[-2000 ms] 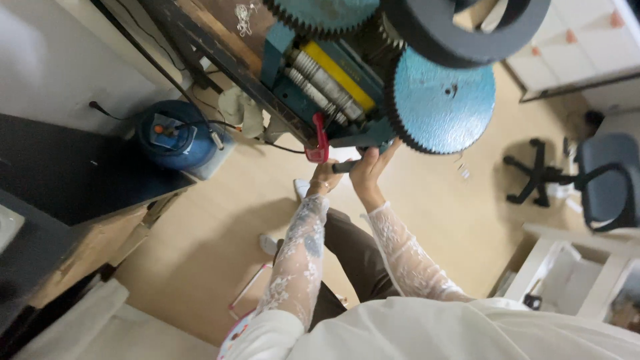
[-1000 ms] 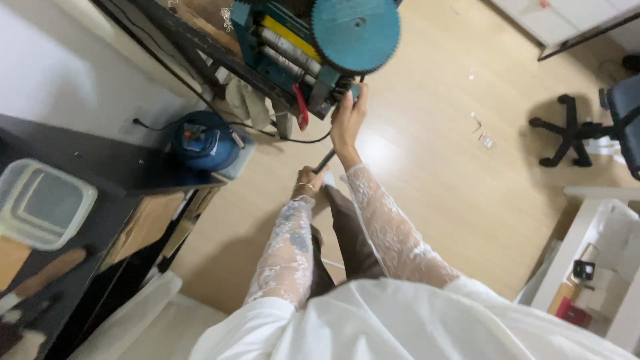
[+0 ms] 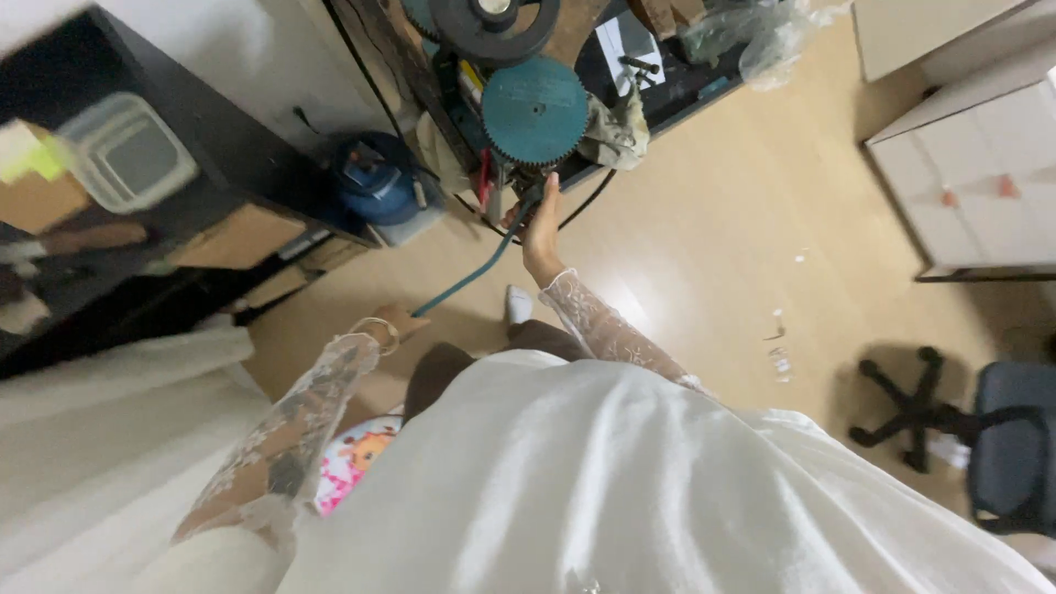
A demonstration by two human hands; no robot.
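Note:
A teal-painted metal crank handle slants down and left from the underside of a rolling mill with a toothed gear wheel. My left hand is closed around the handle's lower end. My right hand is at its upper end, close below the gear; its fingers are partly hidden, so whether they close on the handle cannot be told. A red-handled part of the mill is just left of the gear. A black handwheel is above. The mill's rollers are mostly hidden.
A blue gas cylinder stands left of the mill, beside a dark shelf with a clear plastic container. A black cable hangs below the bench. An office chair and white drawers are at the right.
My left hand has moved down and left, away from my right hand, and the long teal handle now shows between them. The view has shifted, showing more of the bench.

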